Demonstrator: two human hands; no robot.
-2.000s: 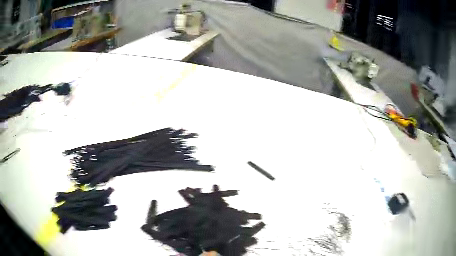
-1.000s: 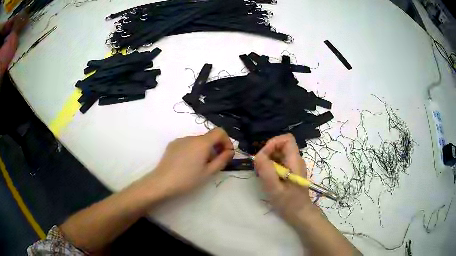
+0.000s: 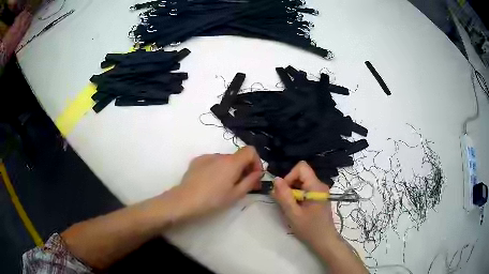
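Observation:
My left hand [image 3: 222, 174] pinches a short black fabric tab [image 3: 264, 187] just in front of the large heap of loose tabs [image 3: 295, 118]. My right hand [image 3: 303, 203] holds a yellow trimming pen [image 3: 311, 195] like a pencil, its silver rear end pointing right. The pen's tip is hidden by my fingers, close to the tab between my two hands. A fine thread seems to show near my left fingertips. Most of the held tab is covered by my fingers.
A small stack of tabs [image 3: 140, 77] lies at left by yellow tape [image 3: 78, 111]. Long black strips [image 3: 230, 21] lie at the top. One loose tab [image 3: 378, 78] and tangled thread waste [image 3: 423, 182] lie right. A power strip [image 3: 469, 171] is at the right edge. Another person's hand [image 3: 19, 32] shows top left.
The view has tilted down from the far tables to the near work, then shifted slightly. Since one second ago, the pen has turned more level; both hands still hold the tab area and pen.

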